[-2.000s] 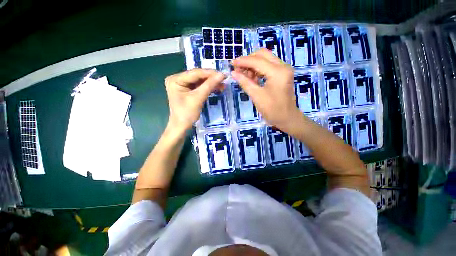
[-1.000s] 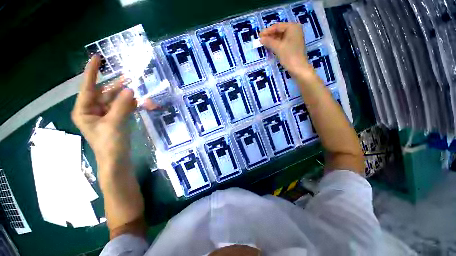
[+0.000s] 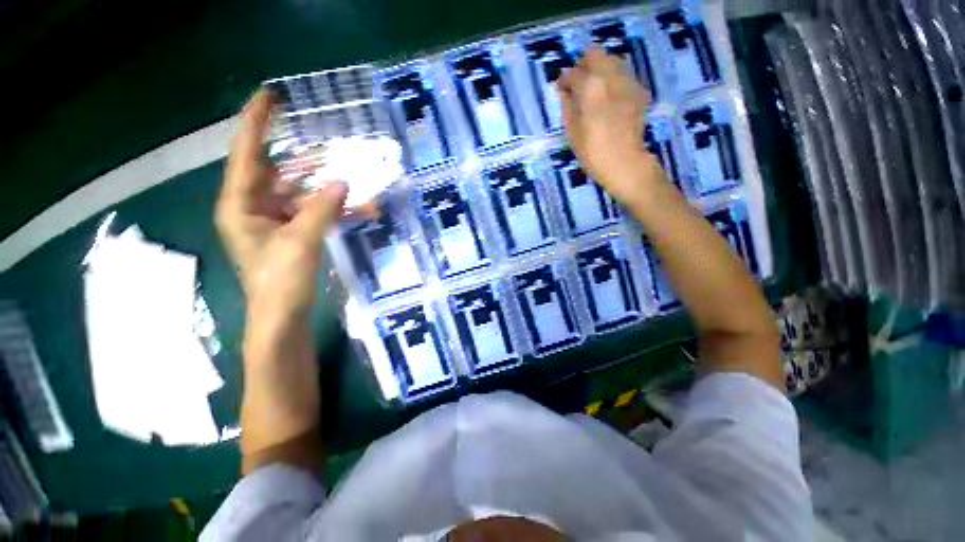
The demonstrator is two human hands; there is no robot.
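Note:
A clear blister tray [image 3: 753,159] lies on the green bench, with pale blue-white modules [image 3: 454,228] with black patterns in its pockets. My left hand [image 3: 277,201] holds a black adhesive pad sheet [image 3: 320,97] over the tray's left end, thumb in front; glare whitens the sheet's lower part. My right hand [image 3: 605,119] is over the upper row, right of the middle, its fingertips bunched at a module there. Whether it pinches a small piece cannot be seen; the fingertips are blurred.
A loose pile of white sheets [image 3: 148,333] lies left of the tray. A blurred gridded sheet [image 3: 34,371] lies at the far left. Stacked trays [image 3: 870,159] with grey layered edges stand at the right. Yellow-black tape [image 3: 614,402] shows on the floor beyond the bench edge.
Since one second ago the view has shifted, moving the tray right in the picture. My left hand still holds the sheet, now tilted differently. My right fingertips are bunched lower over the upper row.

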